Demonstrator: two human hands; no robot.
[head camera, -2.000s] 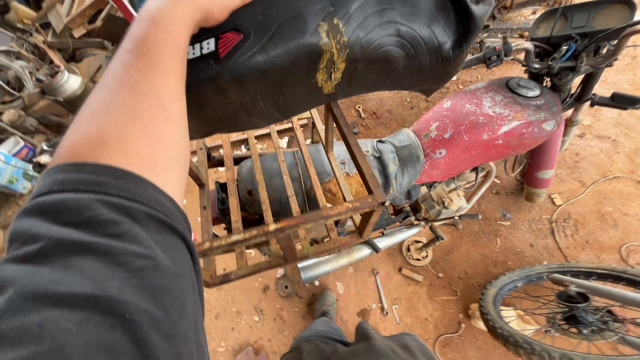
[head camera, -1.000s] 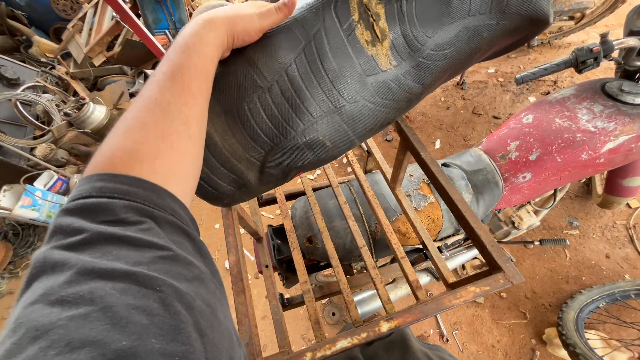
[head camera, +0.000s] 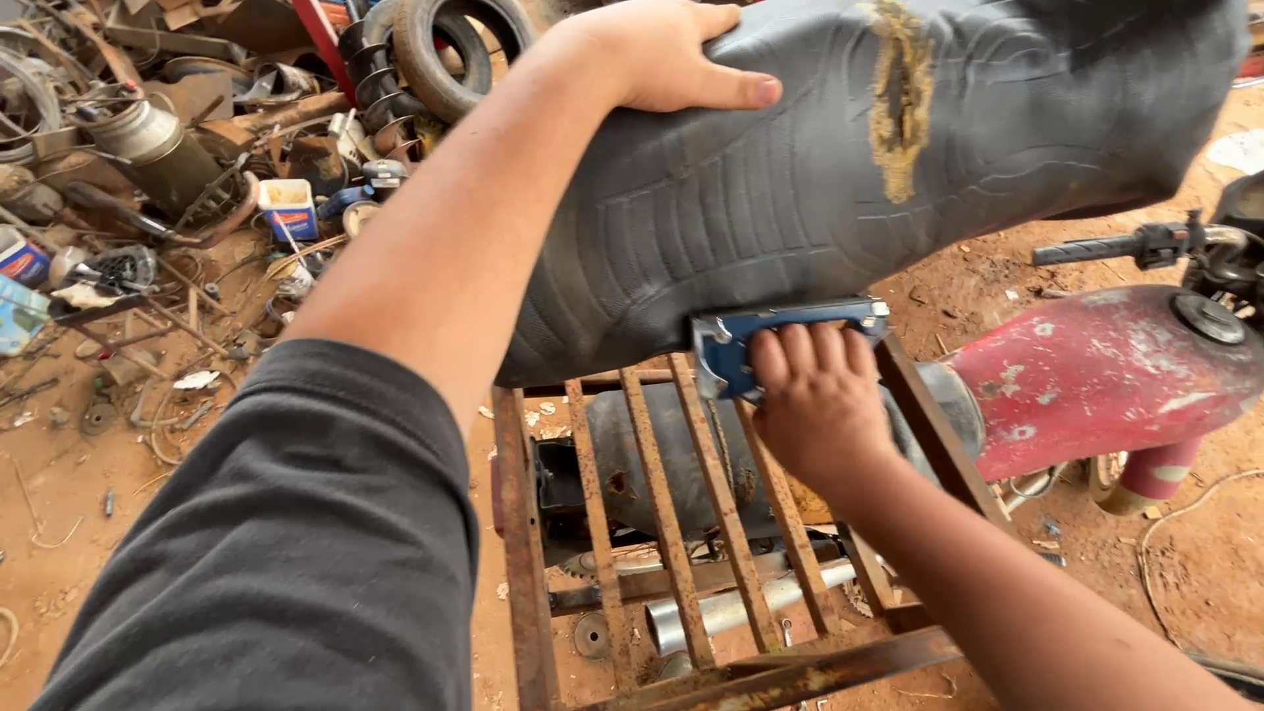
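Observation:
A black motorcycle seat with a torn patch showing yellow foam rests tilted above a rusty slatted metal rack. My left hand lies spread on the seat's upper side, thumb and fingers apart; what its hidden fingertips touch does not show. In my right hand is a blue metal staple gun, held against the lower edge of the seat cover. Beneath the rack a grey covered part of the motorcycle shows between the slats.
The red motorcycle tank and a handlebar grip are at the right. Tyres, a metal can, a small tub and scrap lie on the dirt at the upper left. A silver exhaust pipe shows under the rack.
My right hand has come into view with the staple gun, now against the seat's lower edge. My left hand remains on the seat. The view has shifted.

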